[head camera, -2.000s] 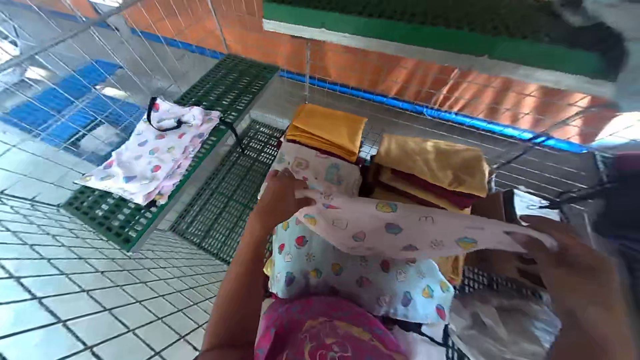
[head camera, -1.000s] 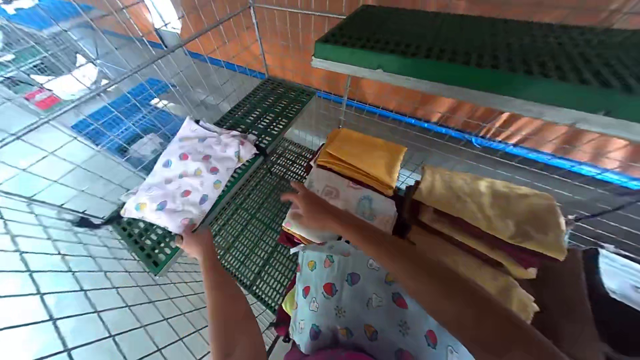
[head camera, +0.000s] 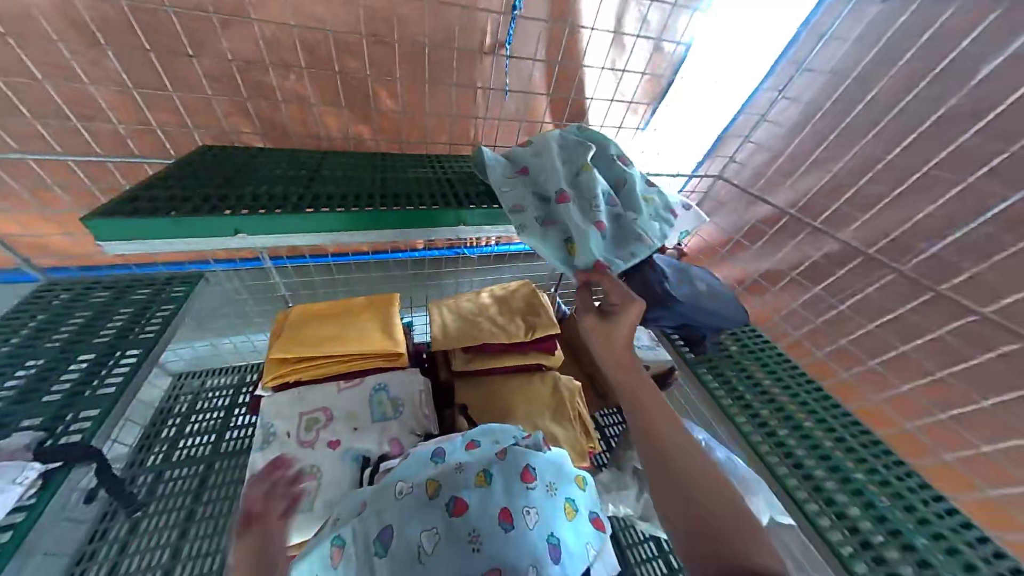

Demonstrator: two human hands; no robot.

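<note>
My right hand (head camera: 608, 308) pinches the lower edge of a pale blue printed cloth (head camera: 588, 200), which hangs over the right end of the upper green shelf. My left hand (head camera: 276, 488), blurred, is low at the left, over or beside a white heart-print cloth (head camera: 344, 424); its grip cannot be made out. Another pale blue cloth with a fruit print (head camera: 480, 504) lies bunched at the bottom centre. Behind these are a folded yellow cloth (head camera: 336, 336) and a stack of folded gold and maroon cloths (head camera: 496, 316).
A green perforated shelf (head camera: 320, 188) spans the back. Others stand at the left (head camera: 72, 336) and right (head camera: 832, 448), with a dark blue bundle (head camera: 692, 296) on the right one. Wire mesh panels (head camera: 872, 160) surround them. Clear plastic (head camera: 632, 488) lies low right.
The view has swung right and up. My right hand has left the stacks and now holds a pale blue cloth raised. My left hand has left the white printed cloth on the left shelf.
</note>
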